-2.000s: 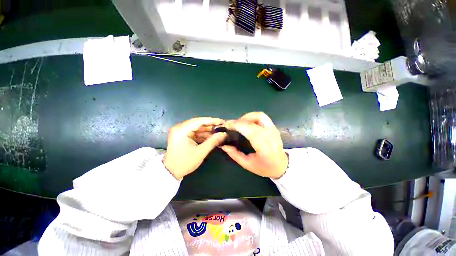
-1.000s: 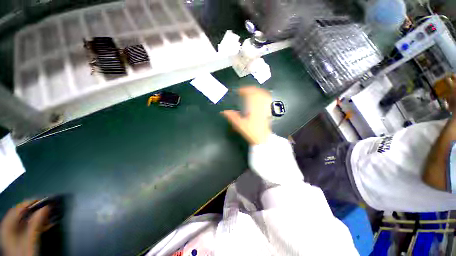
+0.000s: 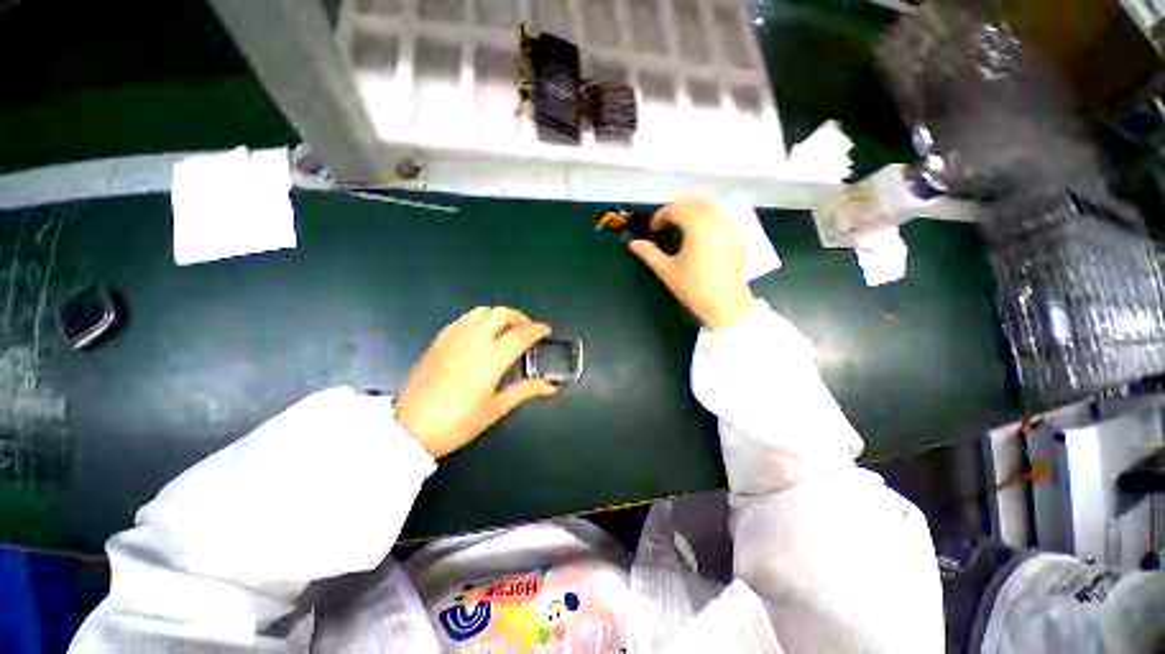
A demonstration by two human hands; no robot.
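My left hand (image 3: pixel 475 378) holds a watch case (image 3: pixel 557 360) by its left side, between thumb and fingers, over the green bench. The case is a small rounded square with a silvery rim. My right hand (image 3: pixel 696 262) is at the back of the bench, its thumb and fingers closed on a black display module (image 3: pixel 654 231). The module's orange tail (image 3: pixel 613 221) points left, and the fingers hide part of the module. An assembled watch head (image 3: pixel 88 316) lies at the far left of the bench.
A pale rail (image 3: pixel 511 182) runs behind the bench (image 3: pixel 383 288). Behind it, a white blister tray (image 3: pixel 447 90) holds stacks of display modules (image 3: pixel 558 87). A white cloth (image 3: pixel 234 207) lies left, a thin metallic probe (image 3: pixel 403 201) by the post, a white bottle (image 3: pixel 869 207) right, clear trays (image 3: pixel 1080 300) far right.
My left hand has come from the far left, where a watch head now lies, and holds a case near the middle. My right hand has moved to the display module. The view has turned back left.
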